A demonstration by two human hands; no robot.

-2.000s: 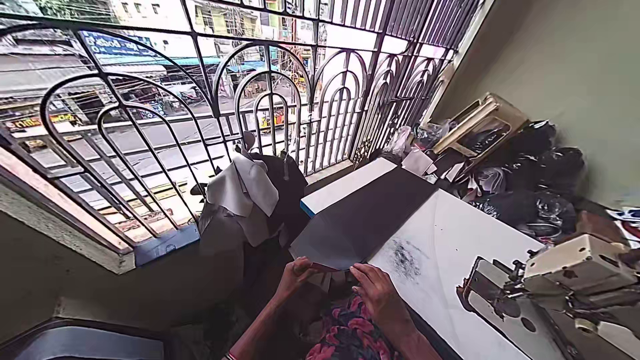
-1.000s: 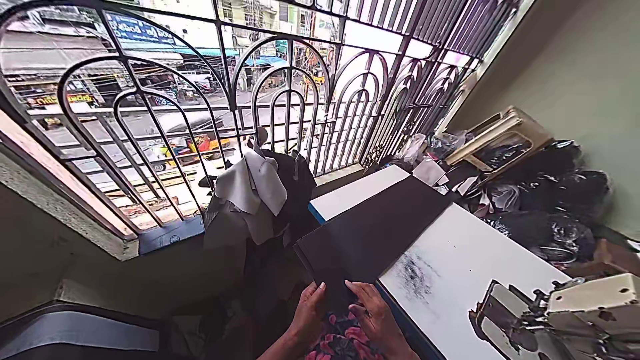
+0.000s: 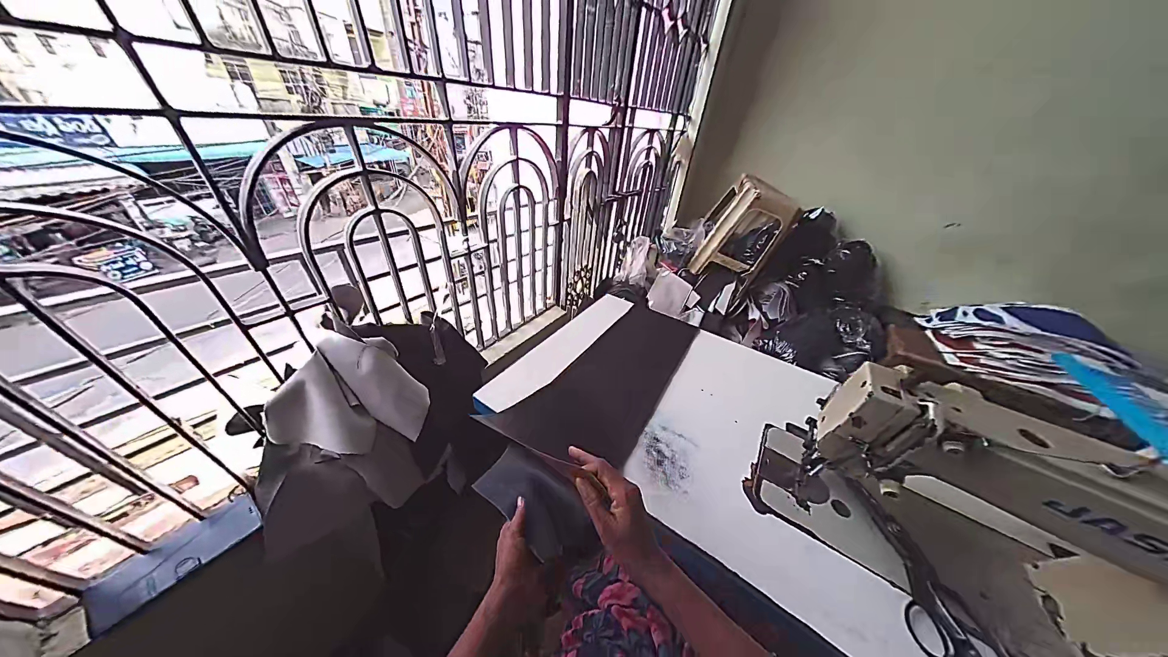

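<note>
A long dark sheet of fabric or leather-like material [image 3: 607, 383] lies across the white sewing table [image 3: 730, 411], its near end over the front edge. My right hand [image 3: 616, 511] pinches that near end between thumb and fingers. My left hand [image 3: 516, 566], lower and to the left, has its thumb on a smaller dark grey piece [image 3: 529, 497] below the sheet's end; whether this is a separate piece or a folded part I cannot tell. A Jack sewing machine [image 3: 912, 429] stands at the right of the table.
Grey and black material pieces [image 3: 338, 401] hang in a pile at the left, by the metal window grille [image 3: 365, 219]. Scissors [image 3: 940, 620] lie at the table's near right. Behind the table are a beige plastic stool [image 3: 748, 228] on its side and black plastic bags [image 3: 835, 338].
The near part of the dark material has been lifted or parted, and a smaller grey piece shows below it. My hands, side by side before, are now at different heights, the right one higher.
</note>
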